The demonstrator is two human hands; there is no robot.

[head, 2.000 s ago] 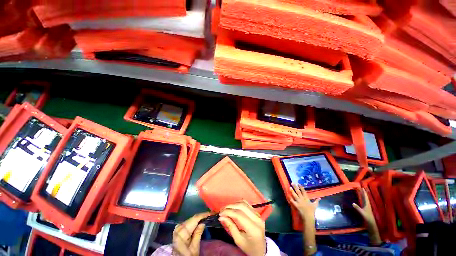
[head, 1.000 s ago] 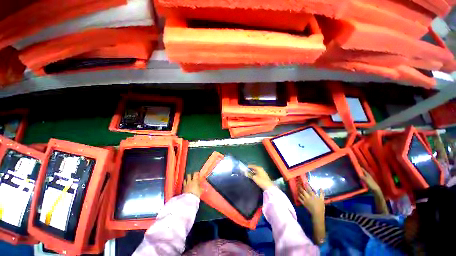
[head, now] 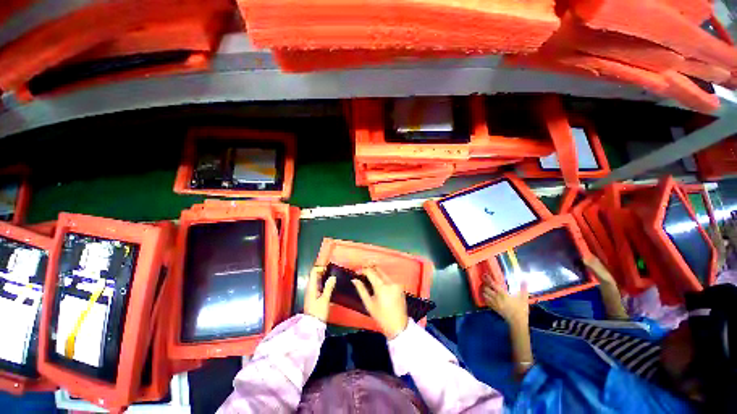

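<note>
A dark tablet (head: 351,292) is tipped up, so that mostly a narrow dark face and edge show. It is over the near part of an orange foam tray (head: 412,269) on the dark green bench. My left hand (head: 318,293) holds its left end with the fingertips. My right hand (head: 383,299) holds it around the middle, and its right end sticks out past that hand. The tablet's screen is hidden from view.
Trays with a dark tablet (head: 224,279) and an open-backed tablet (head: 91,307) stand at left. At right, another person's hands (head: 507,302) touch a trayed tablet beside a white-lit screen (head: 488,213). A grey shelf (head: 323,81) with foam stacks crosses above.
A second ago the tablet lay in the tray, its dark face up; now it is lifted and tipped on edge. Both hands have closed in on it. The view has shifted downward.
</note>
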